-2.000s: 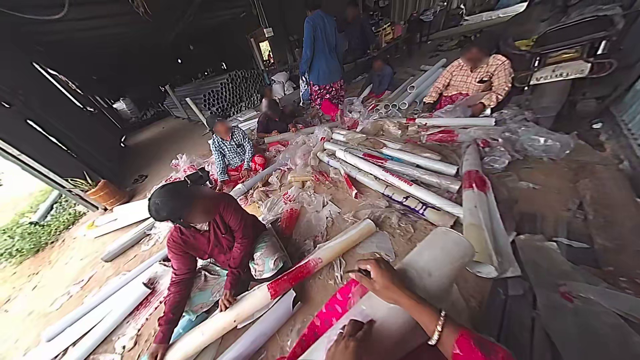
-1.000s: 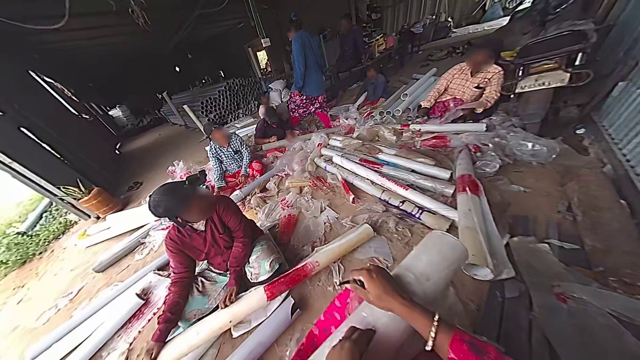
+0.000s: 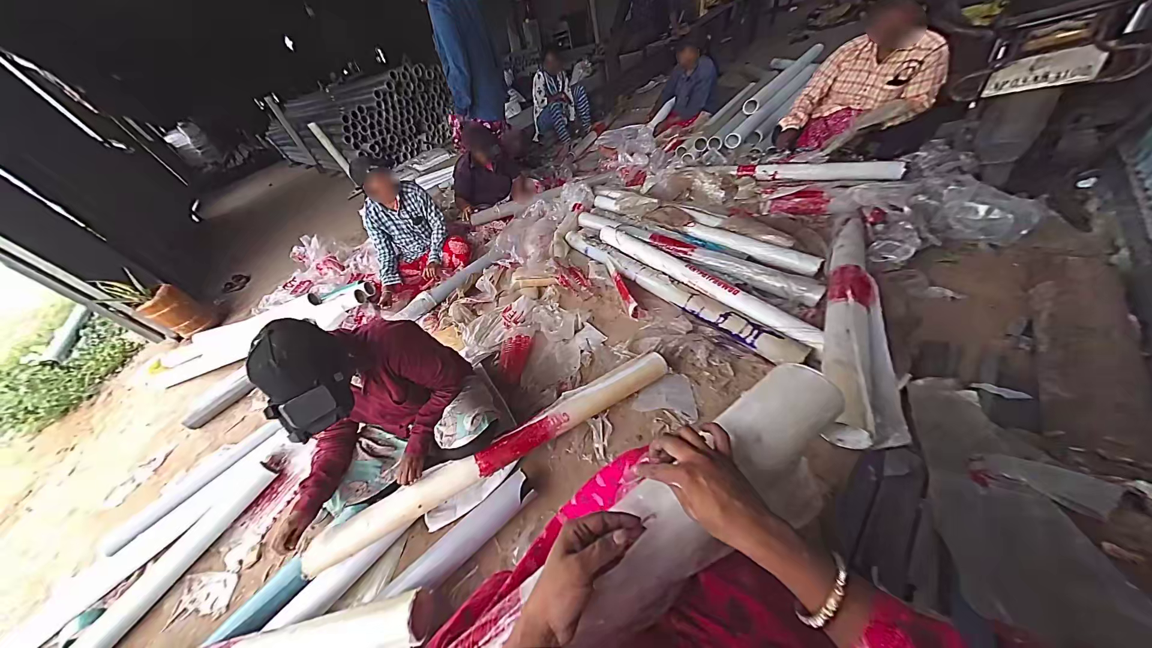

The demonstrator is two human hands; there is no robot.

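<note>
A wide whitish pipe or roll [image 3: 783, 405] slants across my lap over pink and red cloth [image 3: 612, 481]. My right hand [image 3: 697, 472], with a bangle at the wrist, rests on its upper side with bent fingers. Nearer to me, my left hand [image 3: 594, 544] is at the roll's left side, its fingers curled and the thumb against them. Whether either hand pinches something thin on the surface cannot be told. Left of my hands lies a cream pipe with a red printed band [image 3: 522, 445], which a person in a dark red top [image 3: 409, 364] leans over.
Wrapped pipes [image 3: 711, 279] and crumpled clear plastic [image 3: 972, 211] lie ahead. White pipes [image 3: 193, 531] are at the left. A pipe with a red band [image 3: 850, 288] lies at the right. Several people sit farther off, one in a checked shirt [image 3: 405, 225]. Stacked pipes [image 3: 396, 112] stand behind.
The person in dark red has bent their head lower. My hands stay at the roll, and my right hand's fingers have shifted on it.
</note>
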